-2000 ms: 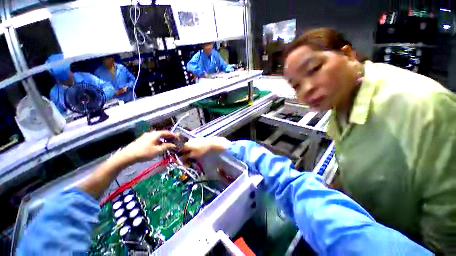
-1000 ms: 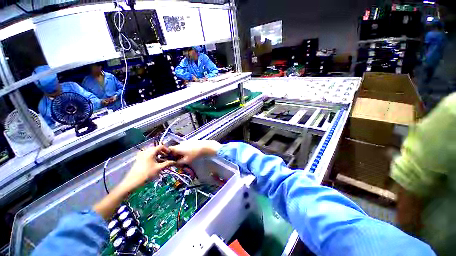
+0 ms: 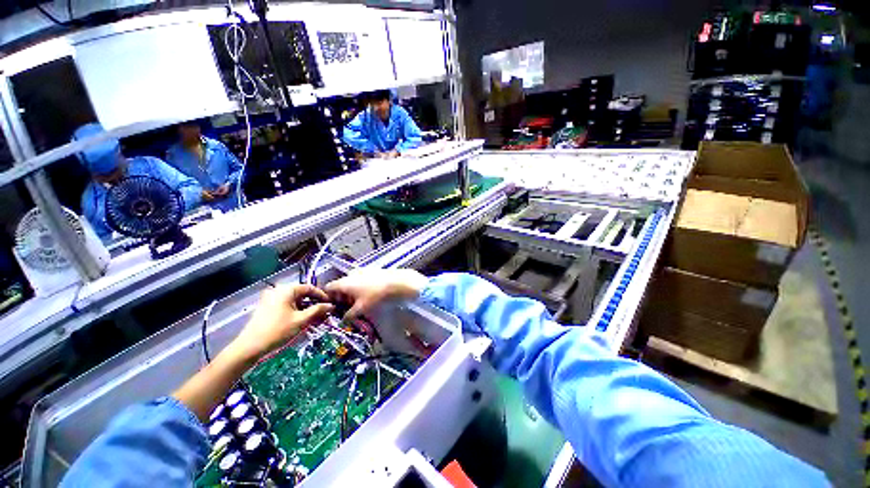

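The light-grey enclosure (image 3: 389,429) lies open in front of me with a green circuit board (image 3: 310,396) on its floor. Black capacitors with pale tops (image 3: 250,441) stand on the board at the near left. My left hand (image 3: 277,319) and my right hand (image 3: 374,289) meet at the enclosure's far right corner, fingertips closed on the wire bundle (image 3: 329,303). The fingers hide which wires each holds. A white cable (image 3: 321,250) loops up behind my hands. Loose white wires (image 3: 380,367) spread over the board below them.
A dark fan (image 3: 143,210) and a white fan (image 3: 50,243) stand on the raised shelf (image 3: 277,221). Blue-coated workers are opposite. Conveyor frames (image 3: 572,229) extend beyond the enclosure. A brown carton (image 3: 711,310) stands on a pallet at right. A red-orange patch (image 3: 458,474) is beside the enclosure.
The person in light green at right has left the view, uncovering the carton and floor. My view has turned slightly. My hands stay together at the wire bundle, fingers slightly shifted.
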